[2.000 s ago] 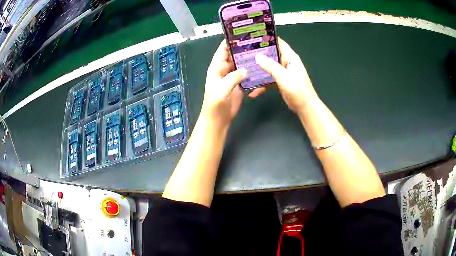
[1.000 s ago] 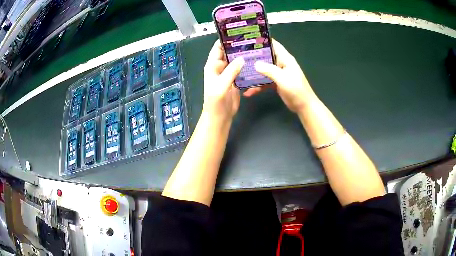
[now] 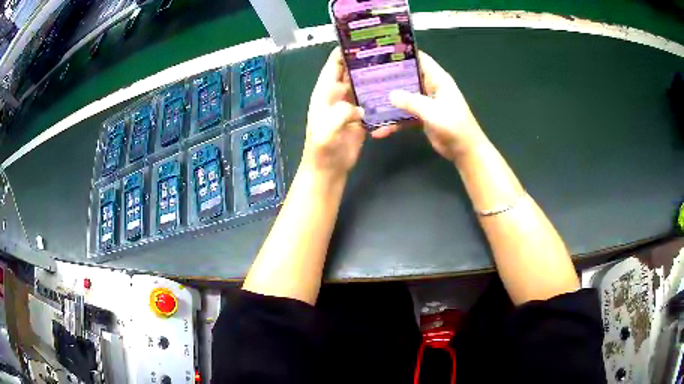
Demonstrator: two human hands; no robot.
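A smartphone (image 3: 377, 64) with a lit pink and purple chat screen and keyboard is held upright above the bench at the top centre; its top edge is cut off by the frame. My left hand (image 3: 335, 124) holds its left side, thumb at the lower left edge. My right hand (image 3: 444, 109) holds its right side, thumb over the lower screen. Both hands are bare. A clear blister tray (image 3: 231, 180) lies to the left with two rows of blue oblong housings (image 3: 259, 165) in its pockets.
The dark green bench (image 3: 420, 217) has a white edge rail (image 3: 480, 20). At lower left, a white panel carries a red emergency stop button (image 3: 163, 302). Another worn white panel (image 3: 628, 315) is at lower right. A red strap (image 3: 436, 352) hangs below the bench edge.
The phone and both hands have shifted slightly up and right since one second ago. My left thumb has moved off the screen to the phone's edge. The tray sits slightly higher in view.
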